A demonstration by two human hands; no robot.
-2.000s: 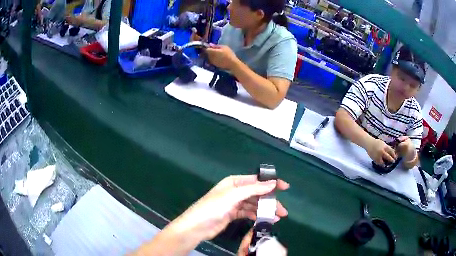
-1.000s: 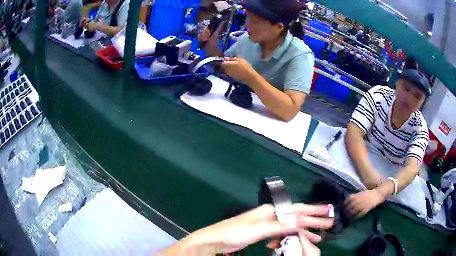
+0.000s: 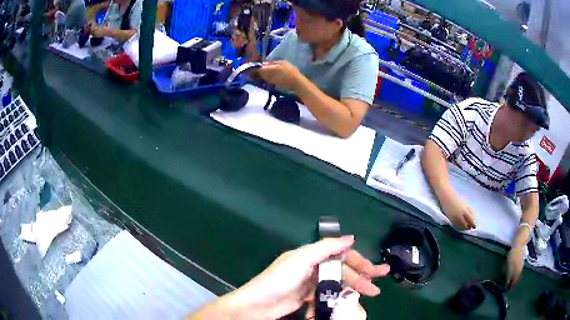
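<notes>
A headphone headband (image 3: pixel 330 270) stands upright at bottom centre, its top and middle shining silver-grey and its lower part black with pale marking. My left hand (image 3: pixel 294 272) reaches in from the lower left and is closed round the middle of the headband, thumb on the near side, fingertips out to the right. My right hand (image 3: pixel 350 310) shows only as blurred fingers at the bottom edge, round the lower black part, with a small white piece (image 3: pixel 345 302) at the fingertips. The rest of this hand and the ear cups are cut off or hidden.
Black headphones (image 3: pixel 409 255) and another set (image 3: pixel 470 296) lie on the green belt (image 3: pixel 187 181) to the right. Two people work opposite at white mats (image 3: pixel 312 139). Film (image 3: pixel 81 219), a white sheet (image 3: pixel 131 281) and a parts tray (image 3: pixel 17 134) are left.
The person in stripes has set headphones on the belt beside my hands, drawn one hand back and moved the other to the right-hand set. My left hand has shifted slightly left since one second ago.
</notes>
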